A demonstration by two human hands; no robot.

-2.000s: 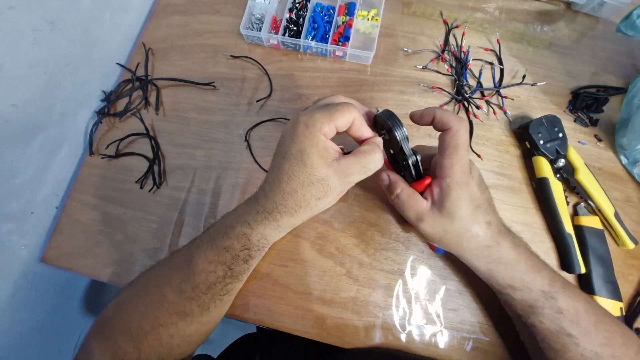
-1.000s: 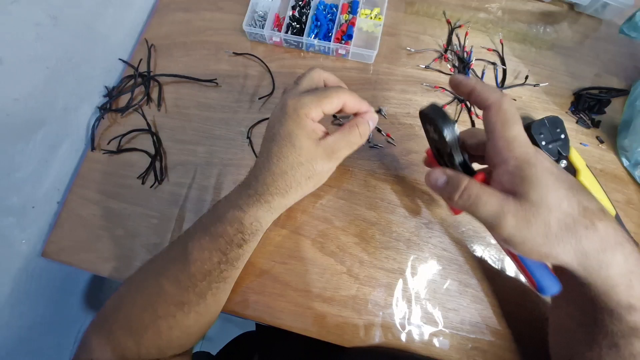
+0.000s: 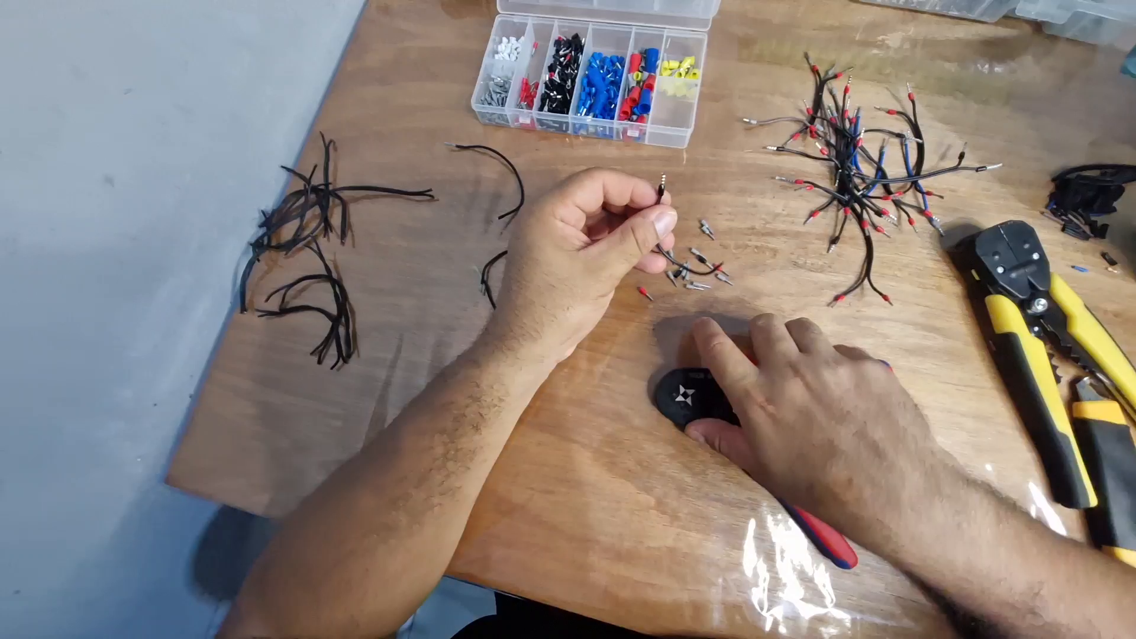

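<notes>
Between the thumb and fingertips of my left hand is a short black wire, its crimped ferrule tip pointing up and a red ferrule at its other end. Loose ferrules lie on the table just beside those fingers. My right hand rests palm down over a crimping tool that lies on the table; its black head and a red and blue handle show, the rest is under the hand. Whether the fingers grip it cannot be told. A bundle of ferruled wires lies beyond.
A compartmented plastic box of ferrules stands at the back. Cut black wires lie at left, with a single black wire nearer the middle. A yellow-black wire stripper and a yellow-black cutter lie at right.
The crimping tool, at the wire in my left hand two seconds ago, moved right in my right hand and is now down on the table. My left hand still holds the wire.
</notes>
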